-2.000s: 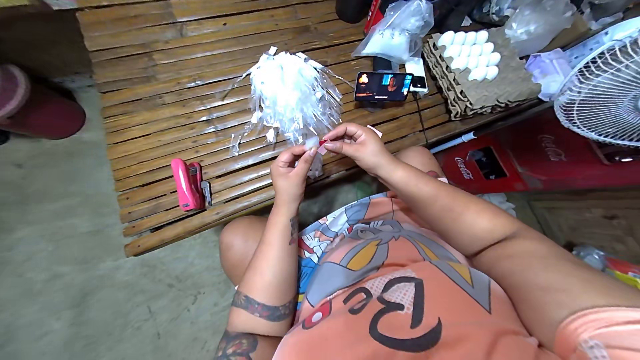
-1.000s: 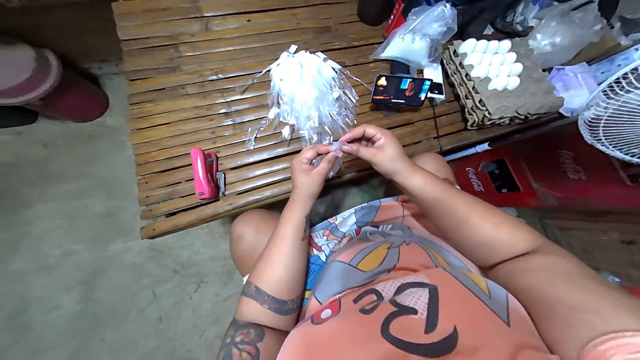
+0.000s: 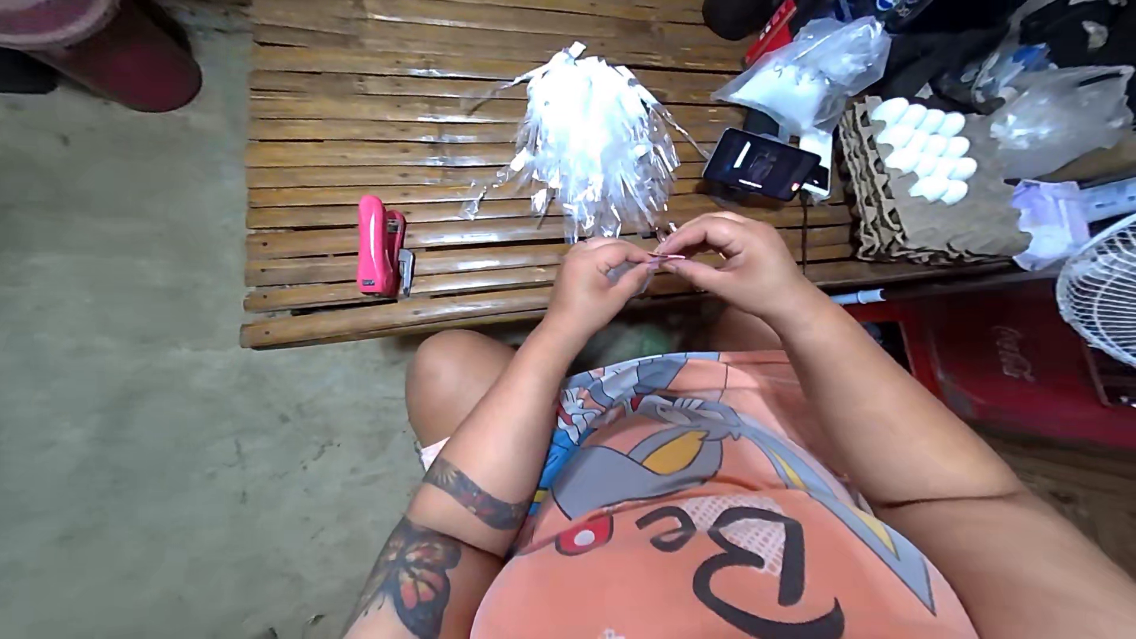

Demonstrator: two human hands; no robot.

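Note:
My left hand [image 3: 599, 280] and my right hand [image 3: 732, 262] meet over the front edge of the bamboo slat table. Between their thumbs and forefingers they pinch a small, thin strip [image 3: 664, 257], pinkish at the fingertips; its exact kind is too small to tell. Just beyond the hands lies a bushy bundle of white and clear plastic strips [image 3: 595, 133]. A pink stapler [image 3: 379, 248] rests on the slats left of my left hand, its metal part turned to the right.
Right of the bundle are a smartphone [image 3: 761, 165], a clear plastic bag [image 3: 803, 80] and eggs [image 3: 927, 146] on stacked cardboard trays [image 3: 887, 213]. A white fan [image 3: 1100, 293] and a red crate [image 3: 994, 364] stand at the right. A dark red bin [image 3: 133, 62] is at upper left.
Both hands stay together at the table's edge, fingers shifting slightly around the small piece. The phone's screen picture has changed. The view has shifted.

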